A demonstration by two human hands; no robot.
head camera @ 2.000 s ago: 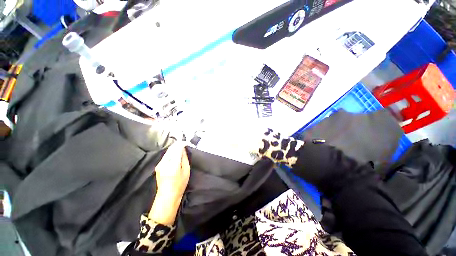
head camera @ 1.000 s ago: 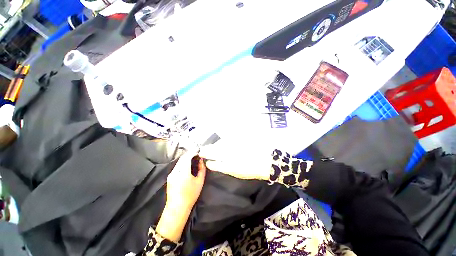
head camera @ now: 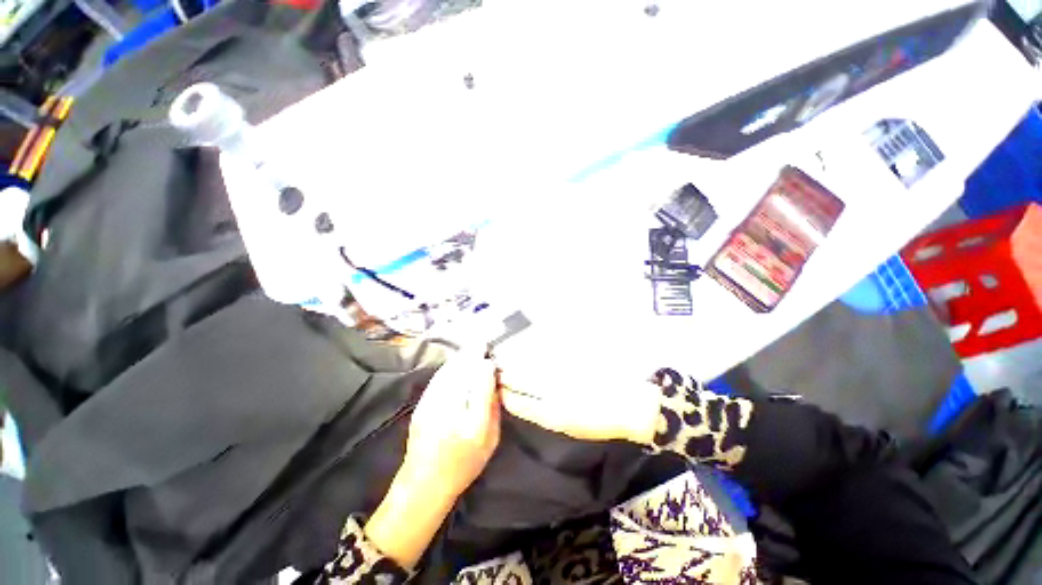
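Dark fabric (head camera: 217, 400) drapes over the left side of the table and the lap. My left hand (head camera: 457, 417) is at the fabric edge just in front of the needle area, fingers closed on it. My right hand (head camera: 583, 409) reaches in from the right, its fingertips meeting my left hand at the fabric edge. The fingertips are blurred by glare. The white sewing machine head (head camera: 457, 149) with a blue stripe lies beyond the hands. The presser foot and needle area (head camera: 440, 309) is bright and partly washed out. A small grey piece (head camera: 511, 328) lies beside it.
A smartphone (head camera: 779, 238) lies right of the machine, beside small black items (head camera: 674, 272). A square grey-black panel (head camera: 908, 151) is farther right. Dark fabric pieces (head camera: 857, 360) lie over a blue crate (head camera: 897, 286). A red crate (head camera: 985, 280) stands at far right.
My right hand has moved left from the fabric at the table edge to meet my left hand near the needle. The view has shifted, so the machine and phone sit differently in the picture.
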